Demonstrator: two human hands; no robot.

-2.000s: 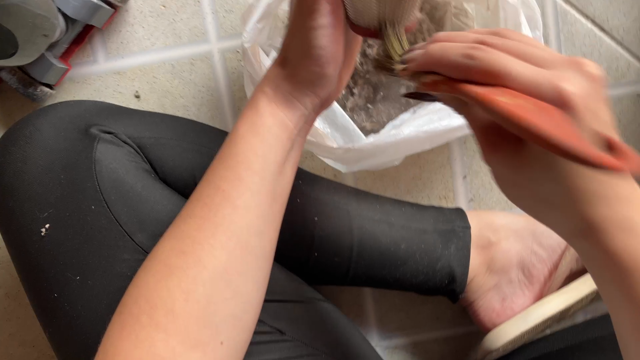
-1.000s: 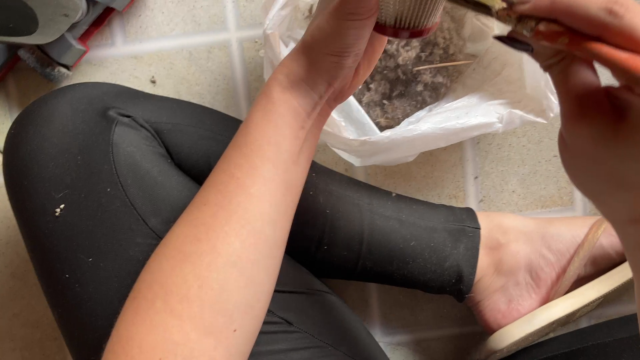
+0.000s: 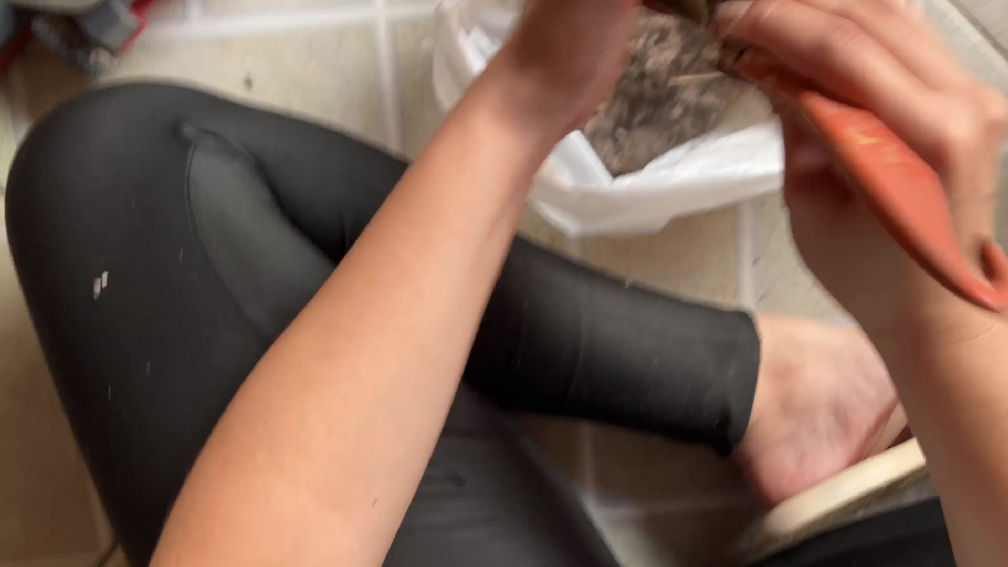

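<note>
Cut off by the top edge, my left hand [image 3: 579,59] reaches over the left part of a white plastic bag [image 3: 661,193]; its fingers and anything in them are out of view. My right hand [image 3: 890,94], blurred, grips a brush with an orange-red handle [image 3: 886,165]. The handle slants down to the right, with a hole at its end. The brush's dark tip [image 3: 685,8] is close to my left hand at the top edge. Grey-brown dust and debris [image 3: 661,94] lie in the bag below the hands.
The bag rests on a tiled floor [image 3: 307,63] in front of my crossed legs in black leggings [image 3: 614,339]. A bare foot [image 3: 819,394] in a pale-soled sandal [image 3: 850,484] is at the lower right. Part of a grey and red device [image 3: 102,31] shows at the upper left.
The pleated filter, in my left hand one second ago, is out of view now. My right hand with the brush has moved left, back toward my left hand.
</note>
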